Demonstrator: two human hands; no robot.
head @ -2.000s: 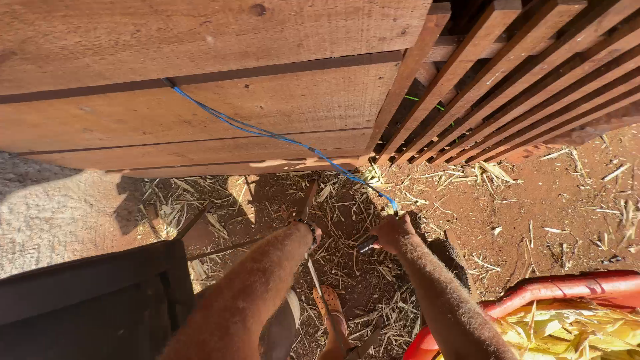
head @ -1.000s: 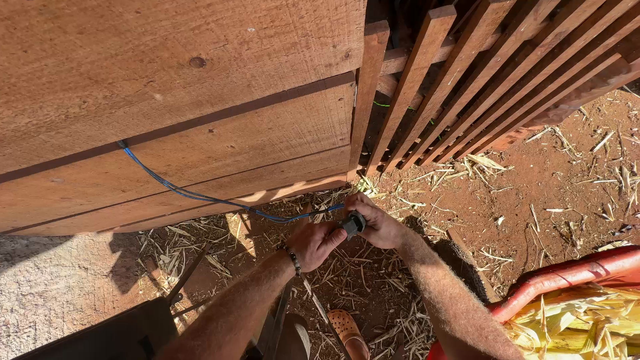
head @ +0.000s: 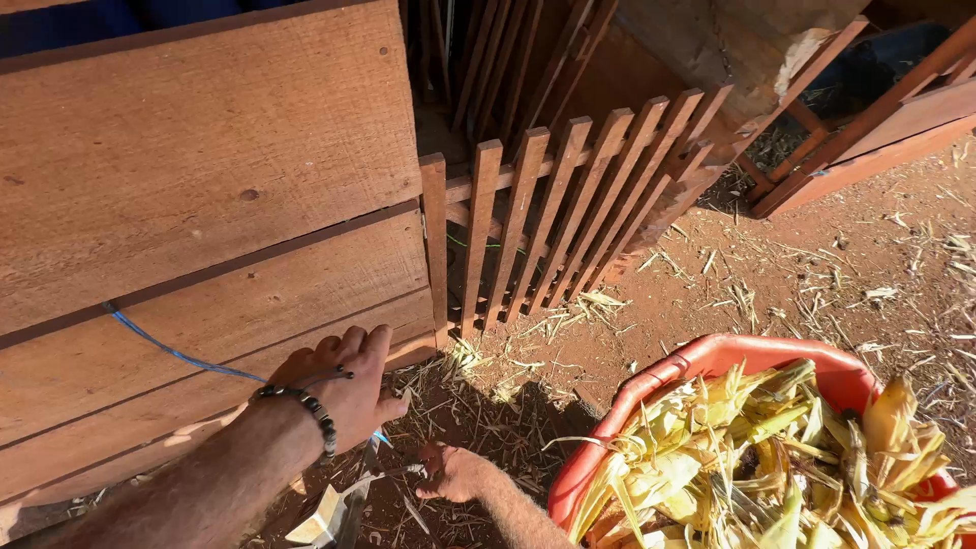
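Observation:
My left hand [head: 343, 381], with a beaded bracelet at the wrist, is held before the low wooden boards [head: 305, 313], its back toward me and its thumb apart from the bent fingers. A blue cord [head: 179, 354] runs from a gap between the boards and passes behind this hand; a short blue piece shows below it. Whether the hand grips the cord is hidden. Lower right, my right hand [head: 454, 473] has curled fingers beside the tip of a thin grey cord or rod [head: 415, 470]; its hold is unclear. Grey strips and a pale block [head: 320, 518] lie between the arms.
A slatted wooden gate or fence [head: 534, 221] stands beyond the boards. A red tub [head: 595, 457] of corn husks is close to the right arm. Dry stalks litter the red soil [head: 686, 282]. Another wooden frame [head: 854, 152] stands at upper right.
My hands were together on a dark object a second ago; now they are apart, the left by the boards and the right lower down. The view has shifted, showing more of the gate and tub.

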